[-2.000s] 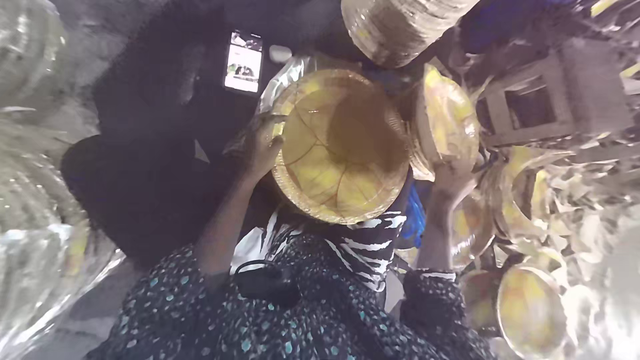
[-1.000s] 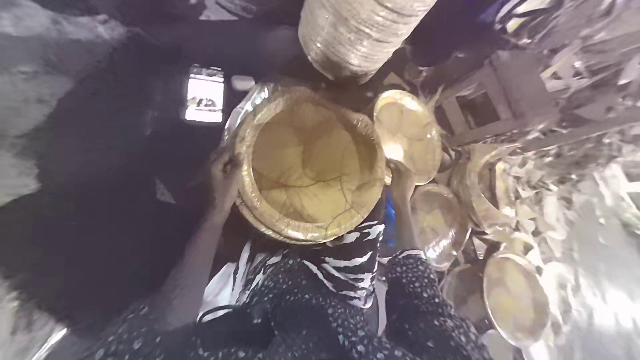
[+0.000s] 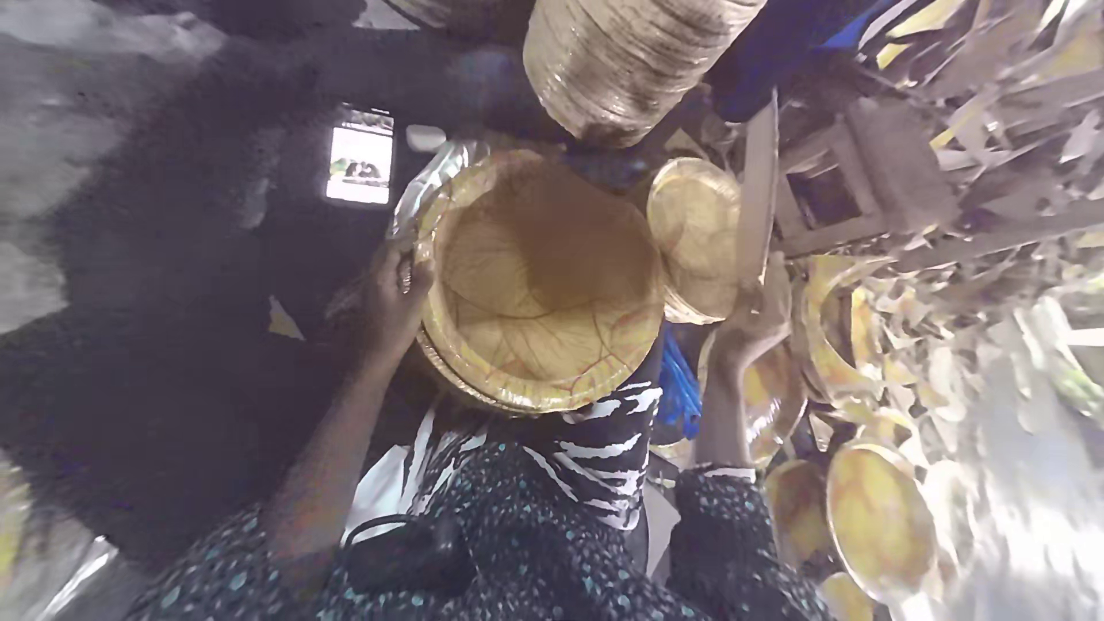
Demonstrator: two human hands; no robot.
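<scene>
A stack of round, shallow yellowish leaf-like plates point(image 3: 543, 285) lies above my lap, its upper plate showing branching veins. My left hand point(image 3: 401, 289) grips the left rim of this stack. At the right, my right hand point(image 3: 759, 310) holds a flat, pale plate seen edge-on point(image 3: 759, 198), tilted nearly upright. Just left of that plate is a smaller round plate point(image 3: 694, 233), touching or close to the big stack's right rim; its support is hidden. Clear plastic film point(image 3: 435, 177) shows behind the stack's upper left edge.
A tall stack of nested plates point(image 3: 621, 60) leans at the top. A lit phone point(image 3: 360, 159) lies upper left. Loose plates point(image 3: 880, 517) and a wooden frame point(image 3: 828, 185) stand right, amid many leaf-like scraps point(image 3: 1018, 285). Blue plastic point(image 3: 679, 388) hangs beside my lap.
My right hand, near the big stack's right rim one second ago, is now farther right with a plate turned edge-on. My left hand stays at the stack's left rim.
</scene>
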